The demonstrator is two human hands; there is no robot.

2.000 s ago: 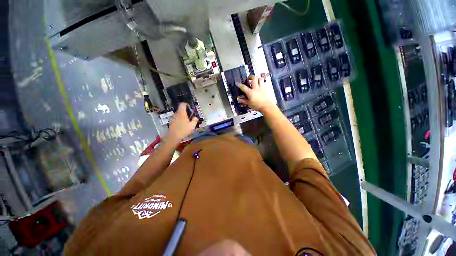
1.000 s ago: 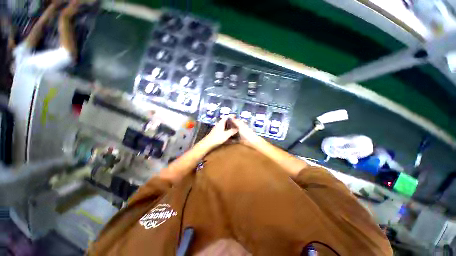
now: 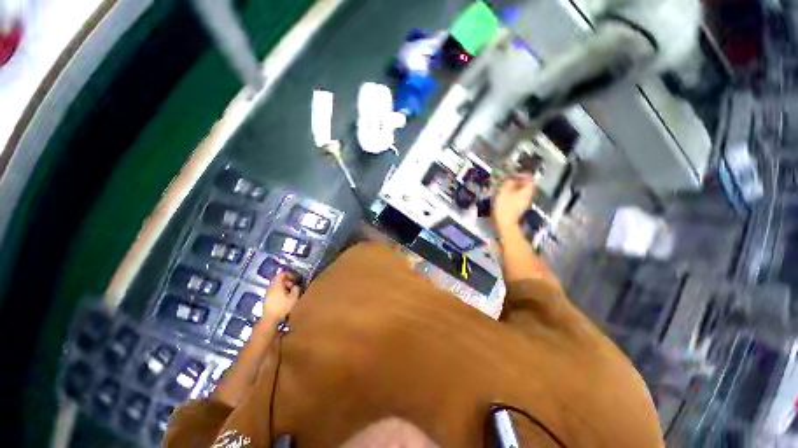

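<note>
My left hand (image 3: pixel 282 296) is at the edge of a clear blister tray (image 3: pixel 271 210), touching or just over a black phone unit in a pocket. Its fingers are small and blurred, so a grip cannot be made out. Other black phone units (image 3: pixel 292 245) with pale patches sit in the tray's rows. My right hand (image 3: pixel 514 199) reaches onto the bed of a white benchtop machine (image 3: pixel 411 188), beside dark fixtures (image 3: pixel 439 178). Its fingertips are blurred among the machine parts, and I cannot tell whether they hold anything.
Another blister tray of units (image 3: pixel 131 372) lies lower left. A rod-like tool with a white flap (image 3: pixel 335 150), a small white fan (image 3: pixel 376 118), a blue cloth (image 3: pixel 416 92) and a green box (image 3: pixel 474 28) are beyond. The machine's moving head (image 3: pixel 604 66) is upper right.
The view has swung round to another machine. My hands were together over a tray; now they are apart, the left at a tray and the right on the machine bed.
</note>
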